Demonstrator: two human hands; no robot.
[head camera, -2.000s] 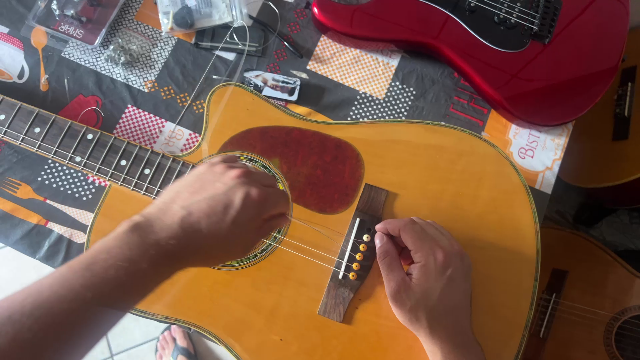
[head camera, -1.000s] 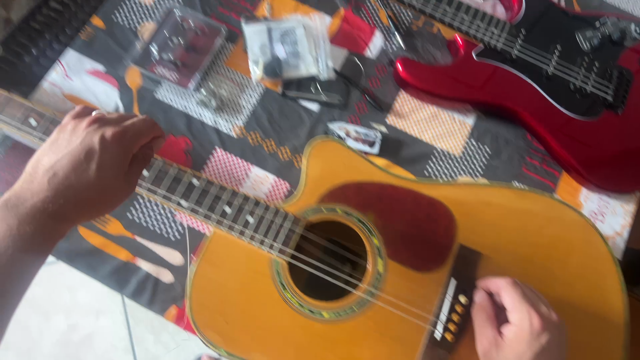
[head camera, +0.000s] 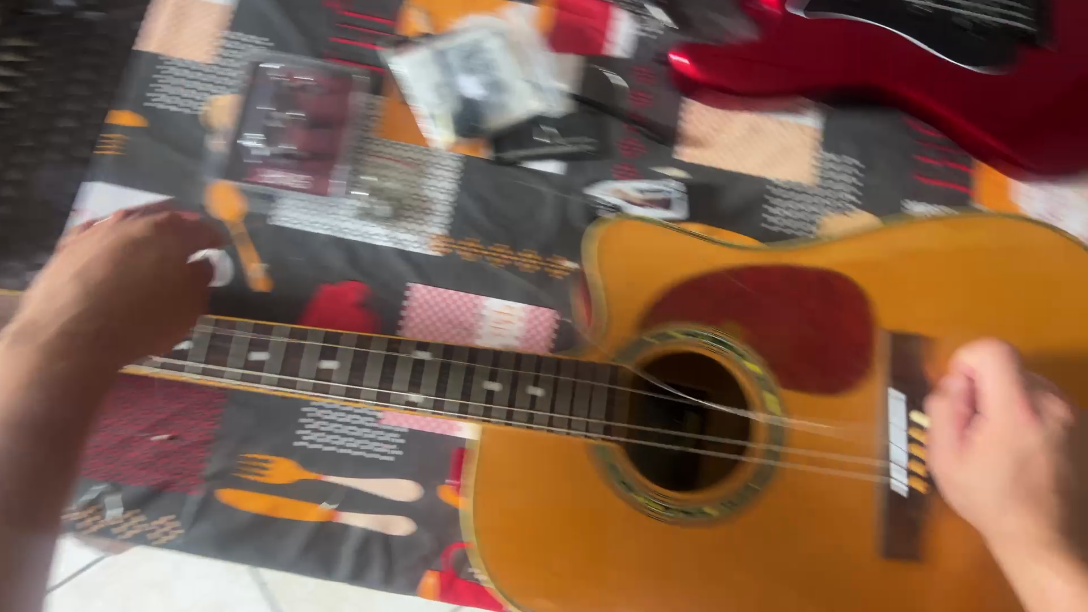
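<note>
An acoustic guitar with a natural wood top (head camera: 544, 518) lies face up, its neck pointing left. Its fretboard (head camera: 442, 378) carries several strings, and one more string (head camera: 680, 393) curves loosely over the soundhole (head camera: 688, 425). My left hand (head camera: 127, 280) is over the far left part of the neck, blurred; whether it pinches a string cannot be told. At the bridge (head camera: 903, 527) my right hand (head camera: 1003, 442) rests with curled fingers beside the pale bridge pins (head camera: 918, 450). What its fingertips hold is hidden.
A red electric guitar (head camera: 850, 110) lies at the upper right. Behind the neck are a clear plastic case (head camera: 293, 127), a plastic bag of small parts (head camera: 480, 85), a dark object (head camera: 548, 136) and a small packet (head camera: 642, 197), all on a patterned tablecloth (head camera: 510, 195).
My left hand has moved from over the soundhole leftward along the neck. My right hand has stayed by the bridge. The view has swung left.
</note>
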